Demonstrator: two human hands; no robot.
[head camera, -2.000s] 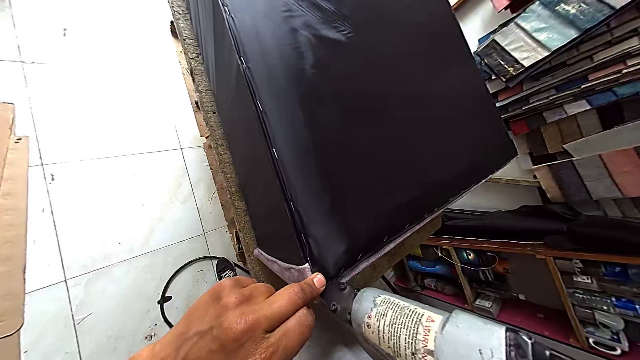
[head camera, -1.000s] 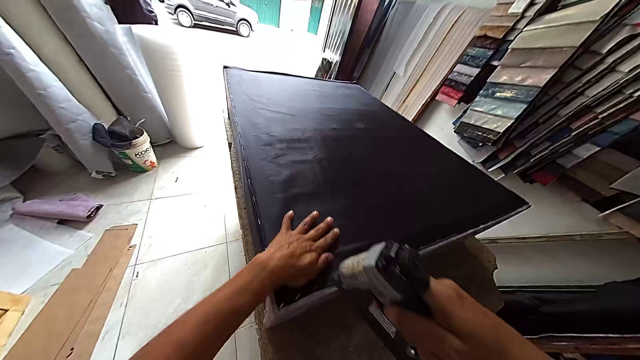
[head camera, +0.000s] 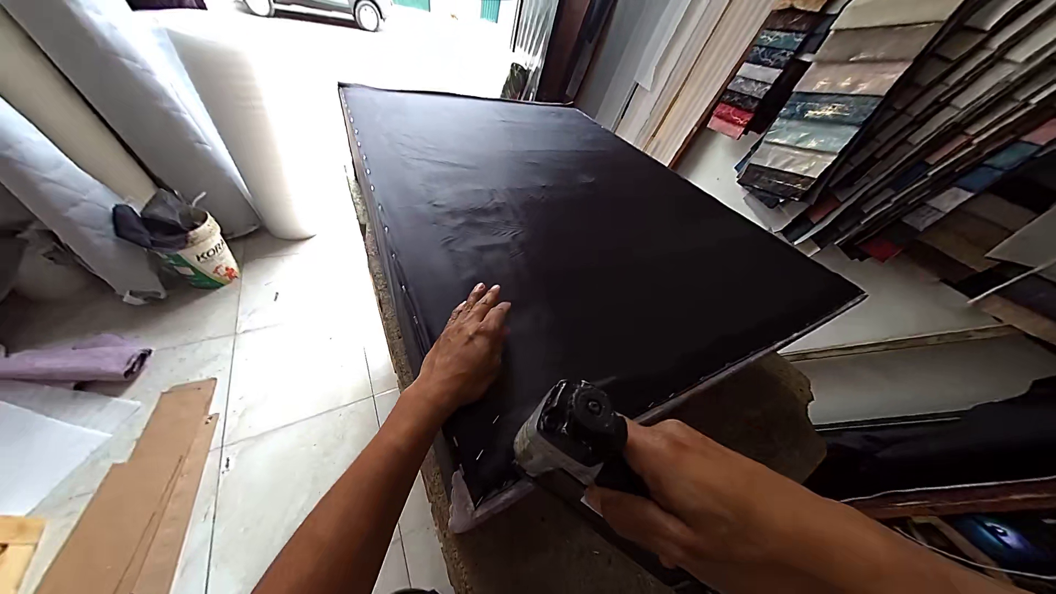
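Observation:
A large rectangular panel covered in black fabric (head camera: 577, 247) lies on a worn bench, with a line of staples along its left edge. My left hand (head camera: 472, 345) rests on the fabric near the close left corner, fingers a little apart and holding nothing. Gripped by its handle in my right hand (head camera: 668, 487), a staple gun (head camera: 569, 429) has its nose down at the near edge of the panel, hiding the spot beneath it. A few staples show in the fabric between the gun and the left edge. A greyish scrap of fabric (head camera: 462, 503) sticks out at the near corner.
Cardboard strips (head camera: 136, 487) lie on the tiled floor at left, beside folded purple fabric (head camera: 78, 361). Behind them stand a plastic bucket (head camera: 202, 252) and tall wrapped rolls (head camera: 239, 124). Fabric sample books (head camera: 833, 99) hang at right. A car (head camera: 330, 7) is outside.
The view has swung up from the near corner. Since one second ago, my left hand has slid forward along the fabric, away from the staple gun. My right hand still holds the gun at the near edge.

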